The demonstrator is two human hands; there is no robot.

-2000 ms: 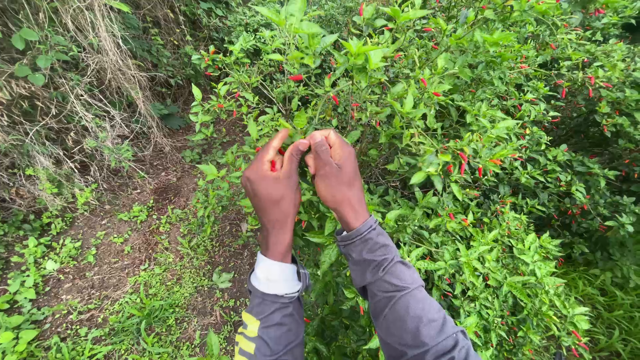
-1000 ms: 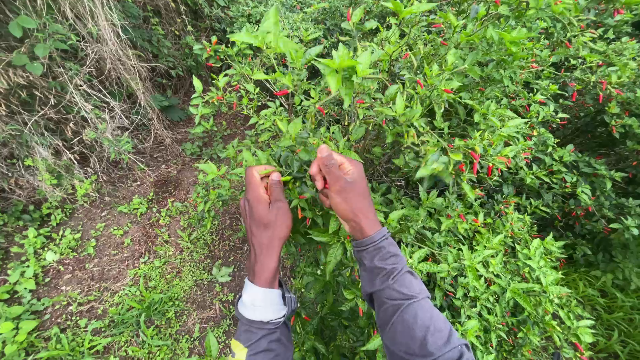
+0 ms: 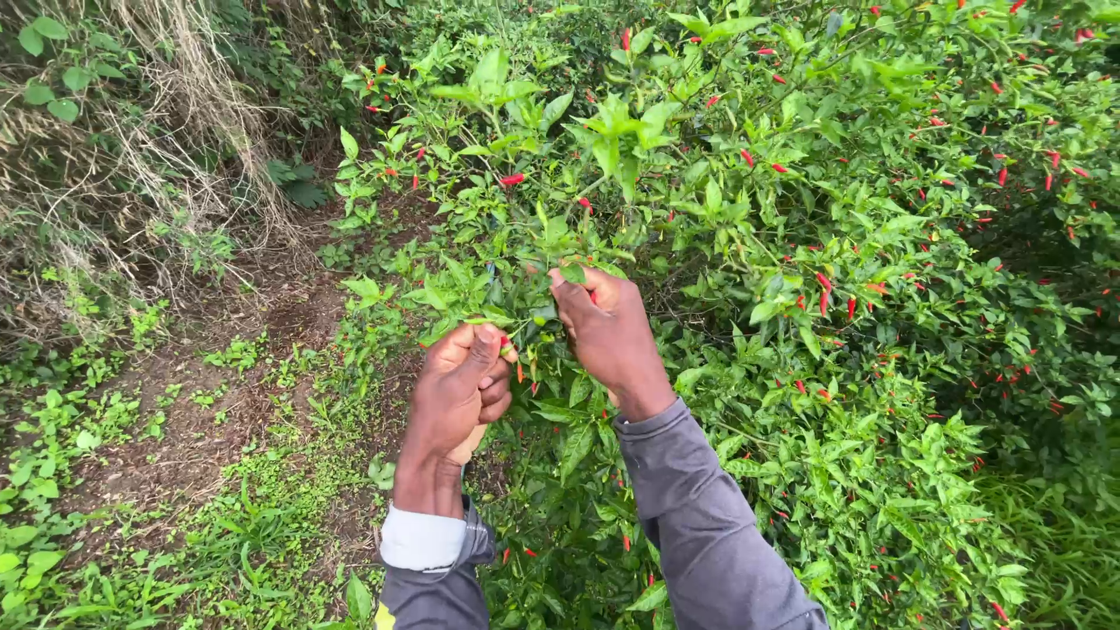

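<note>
My left hand [image 3: 462, 385] is closed at the near left side of a chili pepper bush [image 3: 840, 367], with a small red chili pepper [image 3: 505, 341] pinched between thumb and index finger beside green stems. Higher and to the right, my right hand [image 3: 612, 332] reaches into the leaves, thumb and index finger near a leaf [image 3: 573, 273]; a bit of red shows between its fingers, and its fingertips are partly hidden. An orange-red chili [image 3: 520, 372] hangs just right of the left hand. Another red chili [image 3: 513, 179] is on a branch above both hands.
Dry, tangled stems [image 3: 201, 131] stand at the upper left. Bare soil [image 3: 192, 420] with low green weeds [image 3: 254, 525] runs along the left of the bush. Many red chilies [image 3: 824, 293] hang across the bush on the right, and grass [image 3: 1059, 542] grows at the lower right.
My hands were close together two seconds ago and are now apart. Since one second ago, the right hand has opened less upward and sits among the leaves; the left remains low at the stems.
</note>
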